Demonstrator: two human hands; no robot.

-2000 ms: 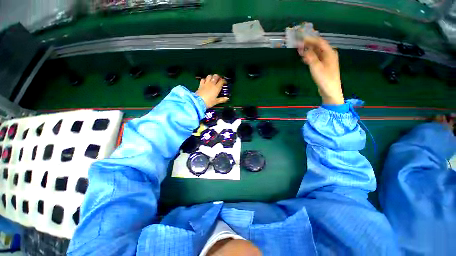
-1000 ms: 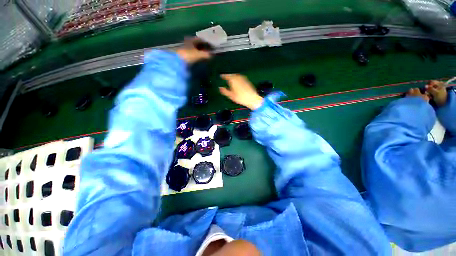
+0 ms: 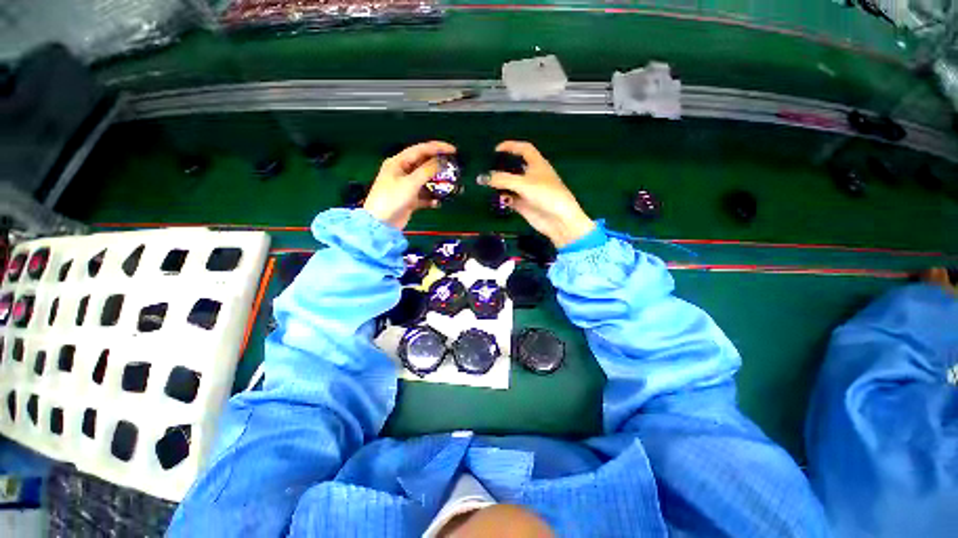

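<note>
My left hand holds a round smartwatch unit with a lit, patterned screen, above the green belt. My right hand is beside it with its fingers curled round a dark watch unit; another small lit disc shows under its fingers. Below the hands, lit watch units and dark ones lie in a cluster on and around the white sheet. Two discs with pale rings lie at the sheet's near edge, and a black disc lies just right of it.
A white foam tray with dark pockets is at the left. More watch units are spaced along the belt. A metal rail behind carries two pale plastic blocks. A neighbour's blue sleeve is at the right.
My left hand has come down from the rail and now holds a lit unit. My right hand has closed round a dark unit. The view has shifted, and the neighbour's hands have mostly left it.
</note>
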